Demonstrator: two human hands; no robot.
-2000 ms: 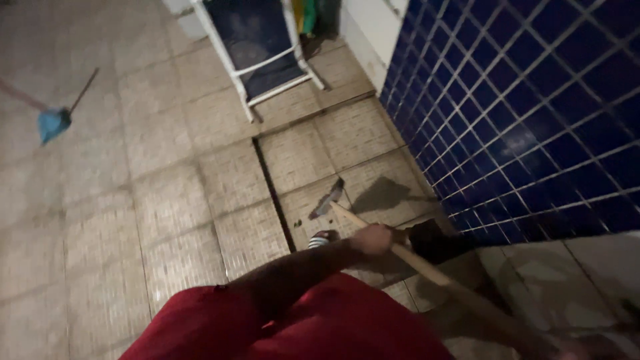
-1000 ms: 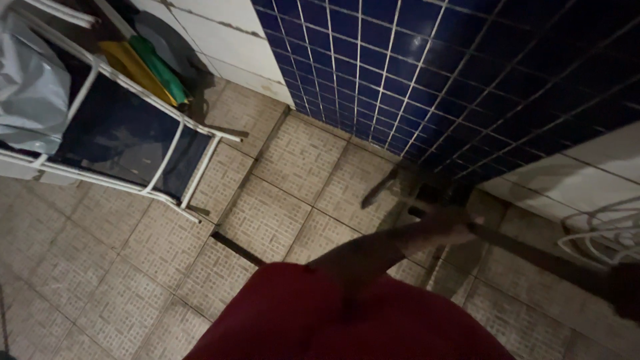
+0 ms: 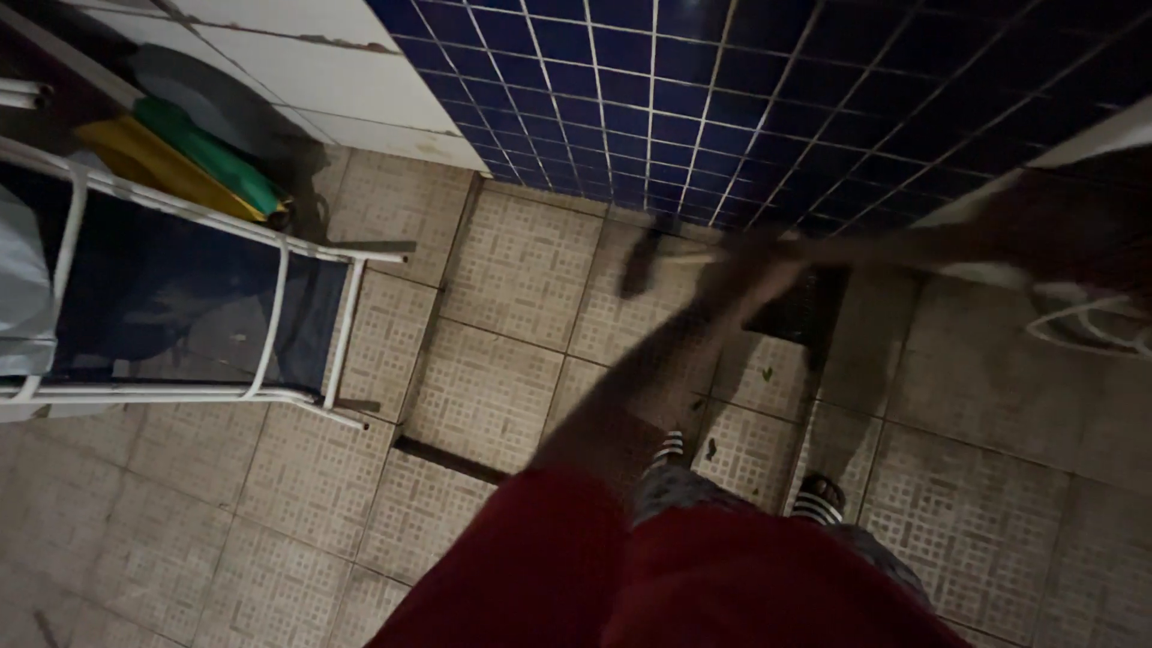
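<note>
A long-handled tool with a pale wooden handle (image 3: 688, 258) and a dark, blurred head (image 3: 640, 263) is held low beside the blue tiled wall. My left hand (image 3: 774, 261) grips the handle a short way behind the head; my left forearm reaches up from a red shirt. Farther back along the handle, at the right edge, my right hand (image 3: 999, 236) is a dark blur around the shaft, its fingers hard to make out. The tool's head is over the floor tiles near the wall's foot. Under my left hand lies a dark opening or grate (image 3: 796, 306) in the floor.
A white-framed chair with dark fabric (image 3: 342, 333) stands at the left, near rolled green and yellow material (image 3: 202, 157). Pale cord or hose loops (image 3: 1089, 326) lie at the right. A low floor edge (image 3: 450, 459) and my striped sandals (image 3: 817, 504) show below. Small leaves (image 3: 767, 373) dot the tiles.
The view has swung toward the wall and the chair. The tool's head, over the tiles farther from the wall two seconds ago, is now close to the wall's foot. Both hands stay on the handle.
</note>
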